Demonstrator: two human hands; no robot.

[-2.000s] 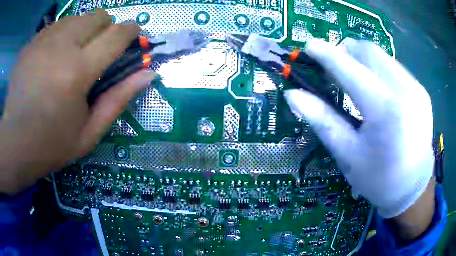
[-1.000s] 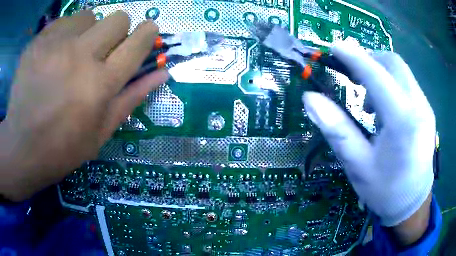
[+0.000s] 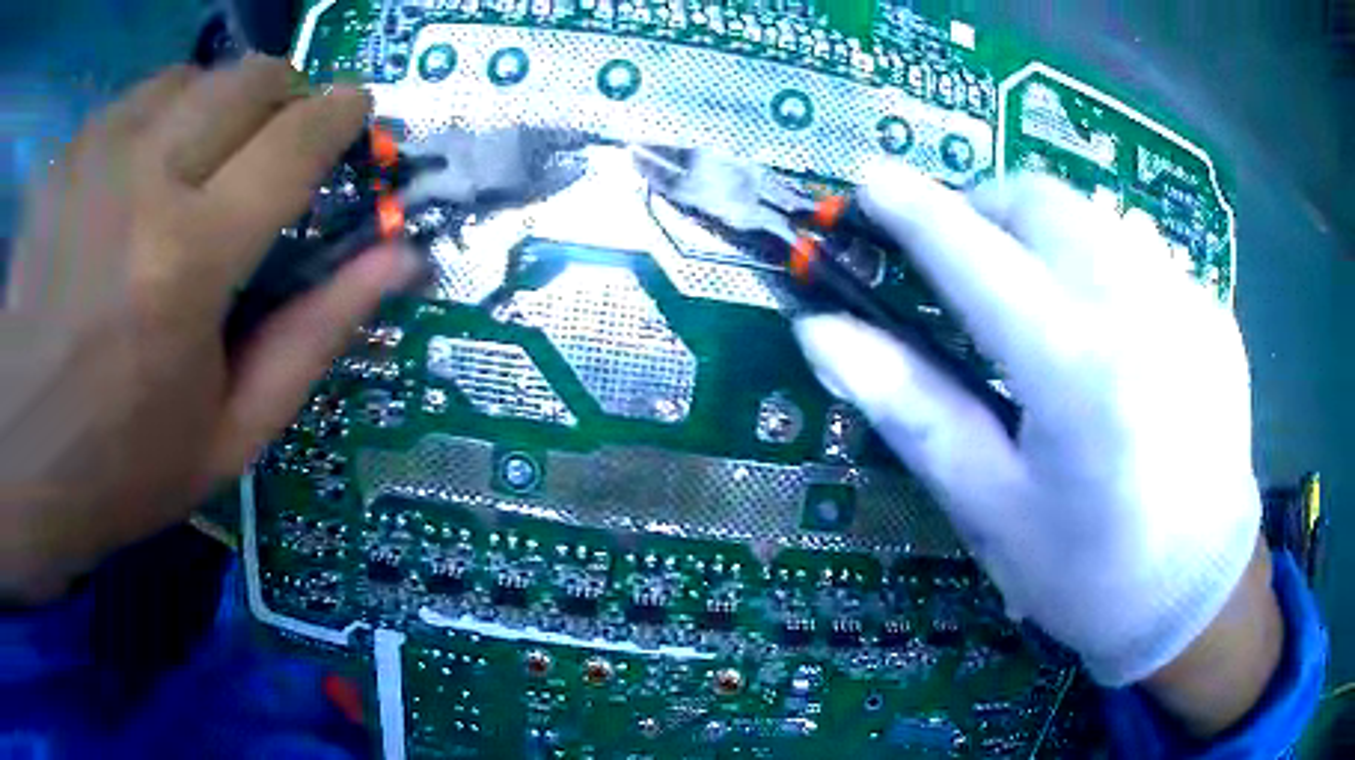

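A large green circuit board (image 3: 743, 349) lies solder side up in front of me, with broad silver dotted areas and rows of small black chips. My bare left hand (image 3: 164, 319) is closed round the black handles of one pair of cutters (image 3: 483, 164), its silver jaws blurred over the upper board. My right hand (image 3: 1055, 431), in a white knit glove, holds the other cutters (image 3: 728, 190), handles with orange bands. The two jaw tips point at each other, close together, above a bright silver area. Whether they touch a lead cannot be told.
The dark green bench surface (image 3: 1293, 267) shows at the right. A dark object with a yellow part (image 3: 1311, 512) lies at the right edge. Blue sleeves (image 3: 1296, 653) show at the bottom corners. A dark object is partly visible at the top left.
The board appears further right and slightly lower in view, turned a little. My right cutters have come back left, so both jaw tips are nearer each other than one second ago.
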